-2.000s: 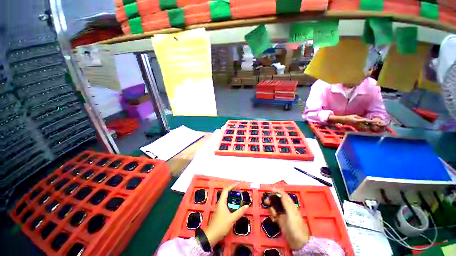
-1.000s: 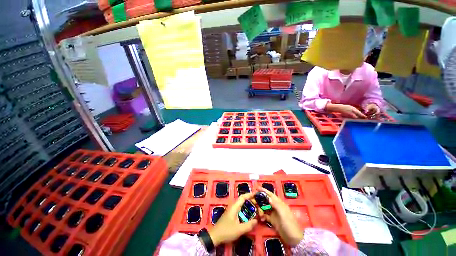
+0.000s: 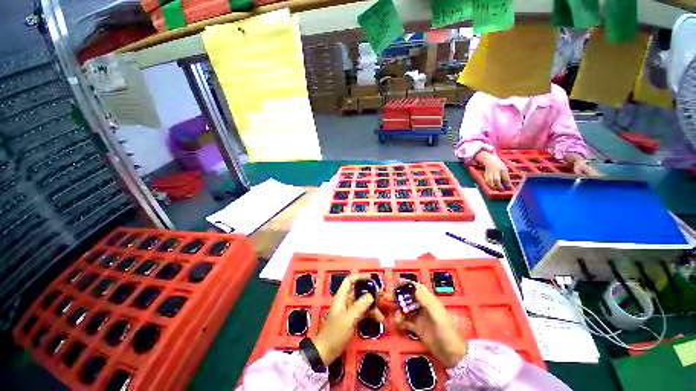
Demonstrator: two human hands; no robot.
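Note:
The red-orange working tray (image 3: 494,305) lies in front of me, with black square watch units in many pockets and several empty pockets at its right. My left hand (image 3: 341,321) holds a watch unit (image 3: 365,289) above the tray, its dark face up. My right hand (image 3: 434,324) holds another watch unit (image 3: 407,298) beside it, its screen showing small light marks. The two units are apart. One unit in the back row (image 3: 443,282) has a lit green patch. My hands partly hide the pockets below them.
A thick stack of full trays (image 3: 229,290) stands at left. A second tray (image 3: 400,217) lies beyond on white paper (image 3: 305,244). A pen (image 3: 475,243), a small black object (image 3: 494,235) and a blue-topped box (image 3: 603,214) are at right. A person in pink (image 3: 521,126) works opposite.
Both hands have shifted slightly and moved apart, separating the two units. The green patches on the held units no longer show. The person opposite has spread their hands over their tray.

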